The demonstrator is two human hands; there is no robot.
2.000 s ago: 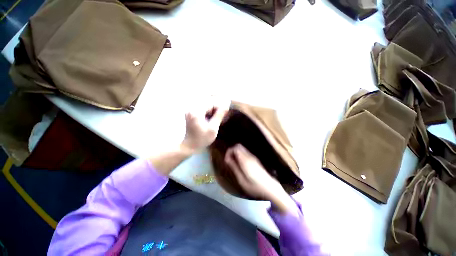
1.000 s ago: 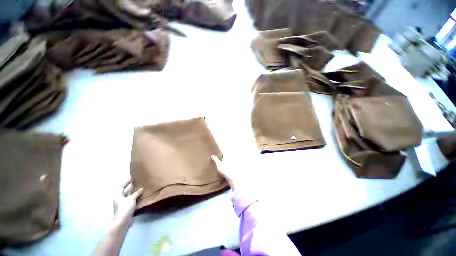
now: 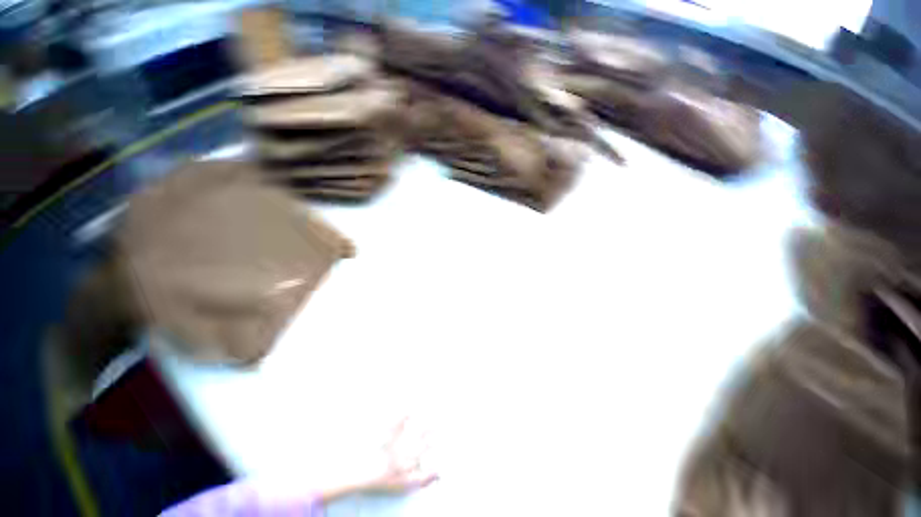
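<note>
The frame is strongly blurred. My left hand (image 3: 409,470) is over the white table (image 3: 525,343) near the bottom edge, with fingers apart and nothing seen in it. My right hand is out of the picture. A brown bag body (image 3: 222,252) lies flat on the left stack at the table's left edge, with a pale blurred mark near its mouth. My left hand is to the right of and nearer than this stack, not touching it. Other brown bag bodies (image 3: 808,424) lie at the lower right, cut off by the frame edge.
A folded stack (image 3: 323,126) stands beyond the left stack. Crumpled brown bags (image 3: 485,131) lie along the far side, and more brown pieces (image 3: 858,162) at the far right. A red-brown carton (image 3: 136,404) is below the table's left edge, near a yellow floor line.
The view has swung left. The bag body held between my hands a second ago is no longer seen in them. My right hand has left the picture; my left hand is now empty.
</note>
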